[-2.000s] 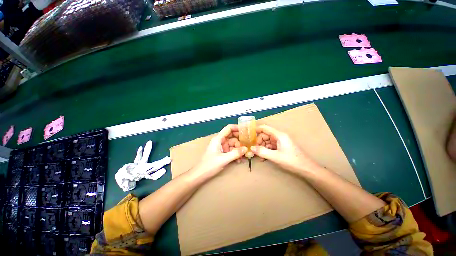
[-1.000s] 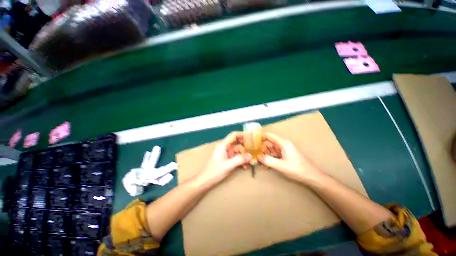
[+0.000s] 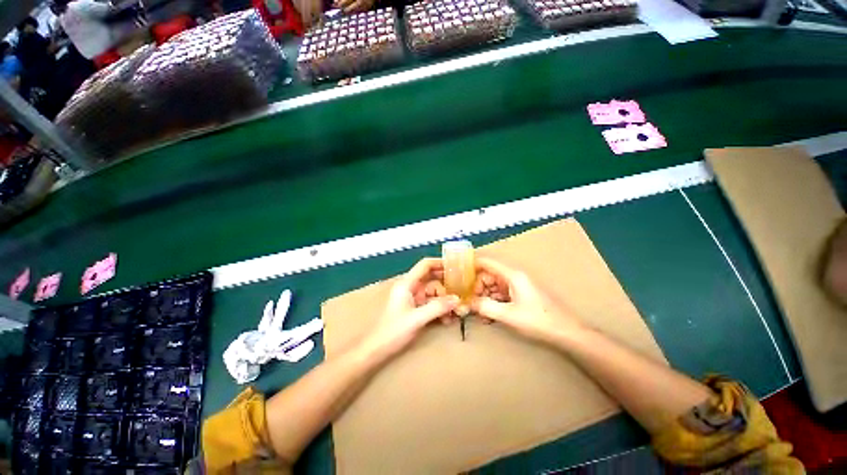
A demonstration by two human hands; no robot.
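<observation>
The glue bottle [image 3: 458, 264] with amber-orange liquid stands out between my two hands, base away from me, its thin dark needle pointing toward me. My left hand [image 3: 423, 299] holds it from the left and my right hand [image 3: 499, 295] from the right, thumbs at the neck. Both hands are bare and over the tan cardboard sheet [image 3: 446, 399]. No cover plate is on the sheet.
Pink cover plates lie on the green conveyor belt [image 3: 371, 167] at upper right [image 3: 634, 137] and far left [image 3: 98, 273]. A crumpled white glove [image 3: 269, 340] and black blister tray [image 3: 111, 371] lie left. Another cardboard sheet [image 3: 775, 232] with a person's hand is at right. Filled trays [image 3: 348, 44] stand across the belt.
The view has shifted, showing more of the far side of the belt. The two right cover plates appear farther left. My hands keep the same hold on the bottle.
</observation>
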